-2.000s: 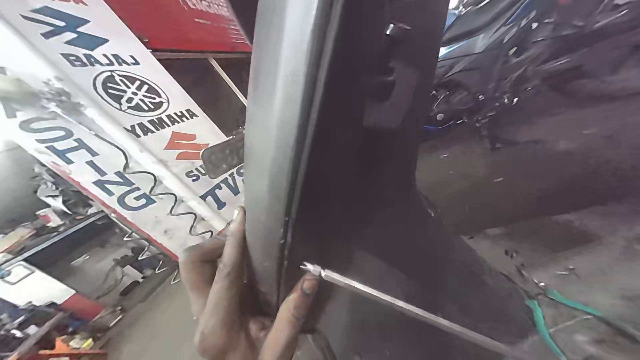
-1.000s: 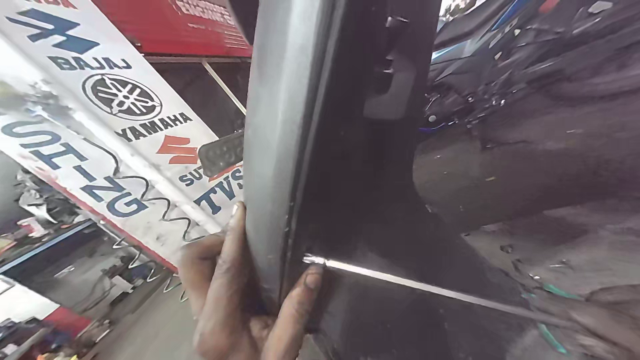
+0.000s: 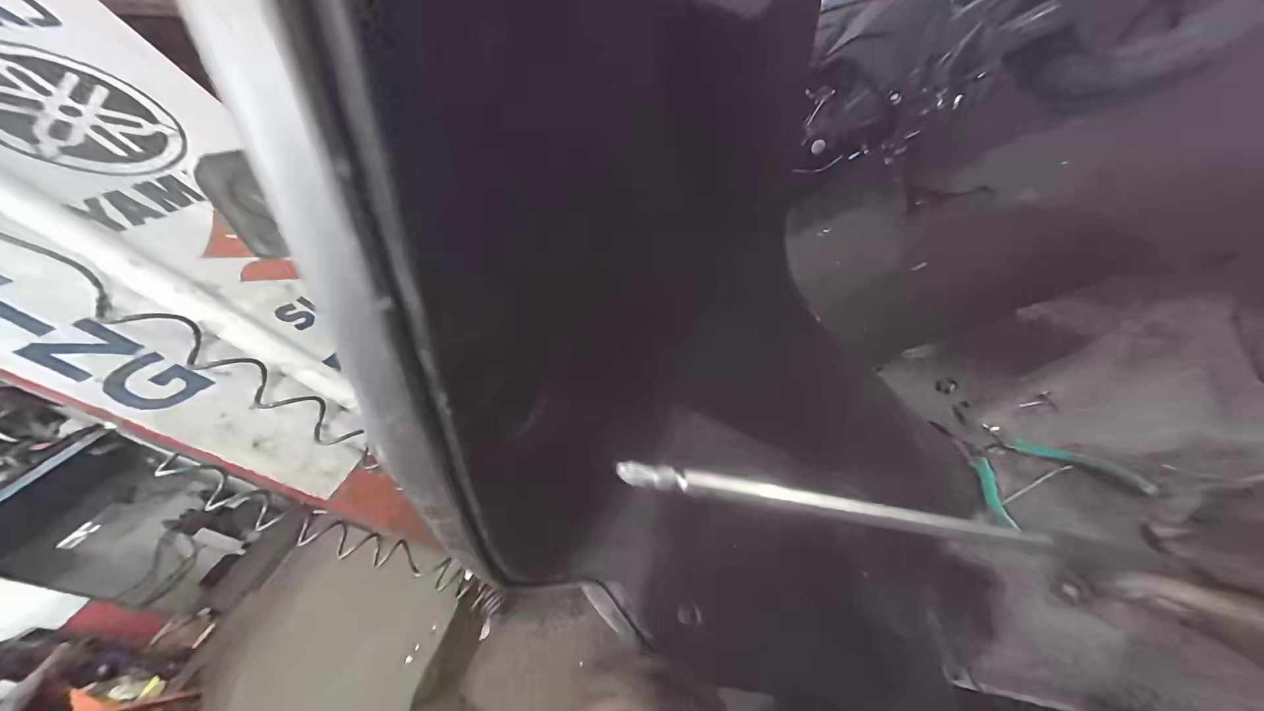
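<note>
A long thin metal tool shaft, seemingly a screwdriver [image 3: 820, 506], crosses in front of a large dark plastic panel [image 3: 592, 247]. Its bright tip points left, clear of the panel's pale outer edge; whether a screw sits on the tip I cannot tell. At the lower right edge, my right hand [image 3: 1195, 597] is blurred and partly cut off, holding the handle end. A blurred brownish shape at the bottom edge looks like my left hand [image 3: 632, 686], low beside the panel's lower end; its fingers are not distinct.
Green-handled pliers [image 3: 1076, 462] lie on the floor at right, near small metal parts. A motorcycle [image 3: 889, 89] stands at the upper right. On the left are a signboard [image 3: 247, 425] with brand logos, a coiled cable [image 3: 262, 380] and cluttered items at the lower left.
My left hand has left the panel's edge and the tool's tip, where its fingers were before. The tool's tip now stands farther from that edge. The view has moved closer to the panel.
</note>
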